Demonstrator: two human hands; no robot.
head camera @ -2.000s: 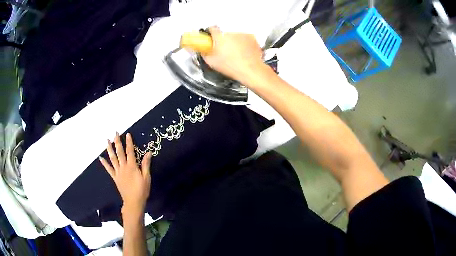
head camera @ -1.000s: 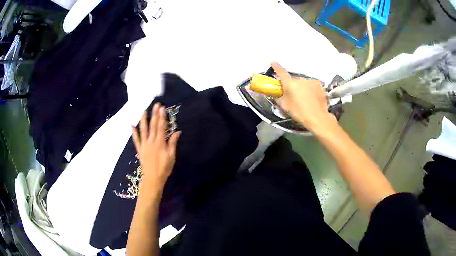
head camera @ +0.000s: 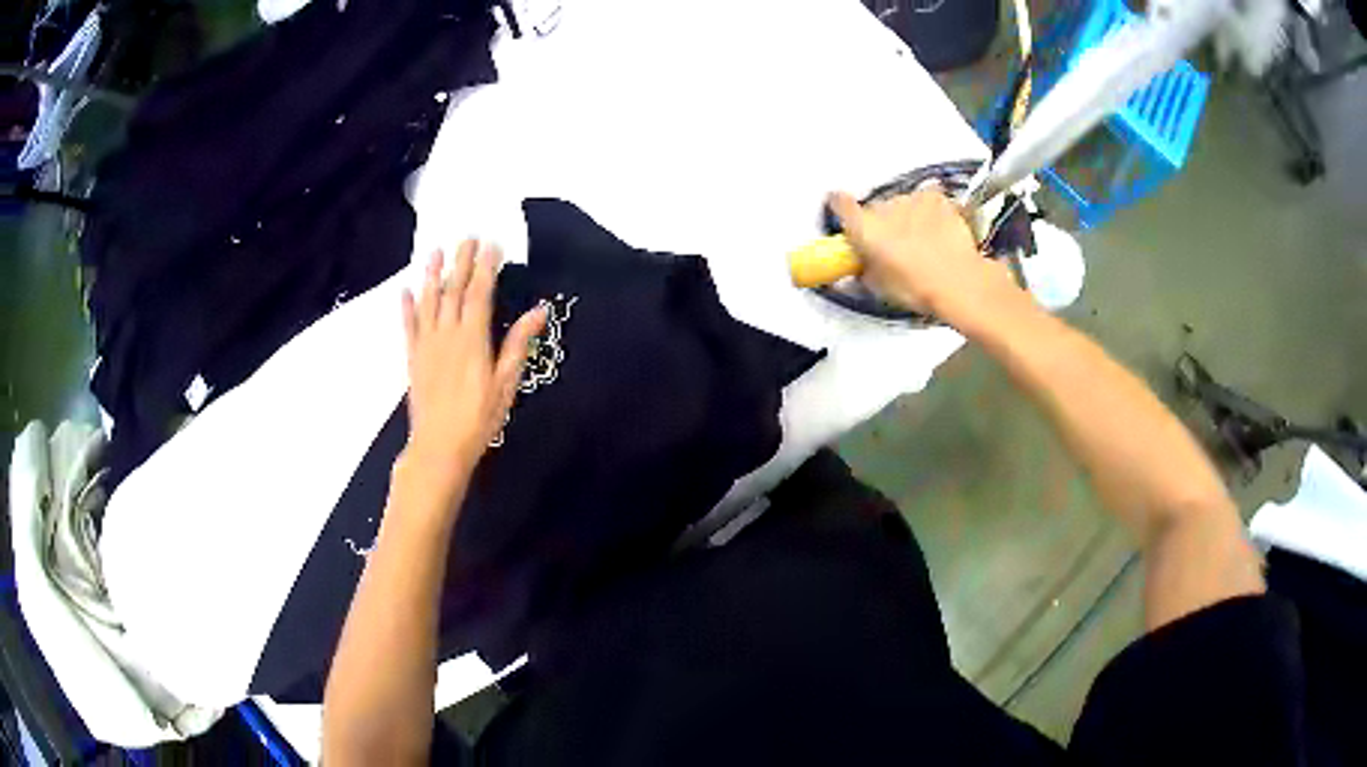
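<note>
A dark garment (head camera: 630, 375) lies on the white padded board (head camera: 225, 525), partly folded, with a pointed corner at its right. A pale gold embroidered trim (head camera: 543, 357) shows beside my left hand; part of it is hidden by the hand and arm. My left hand (head camera: 454, 360) lies flat on the garment's left part, fingers apart. My right hand (head camera: 910, 247) grips the yellow-orange handle of the steam iron (head camera: 870, 300), at the board's right end, to the right of the garment. The hand hides part of the iron.
Another dark garment (head camera: 285, 180) is spread at the far left. Beige-grey cloth (head camera: 68, 555) is bundled at the left end. The white-wrapped iron hose (head camera: 1102, 90) rises to the upper right, in front of a blue stool (head camera: 1162, 120). Dark and white cloth (head camera: 1327, 525) is at the right edge.
Since two seconds ago, the iron has moved right, off the garment. My left hand has moved up and right, and the garment's right part is now folded, covering some trim.
</note>
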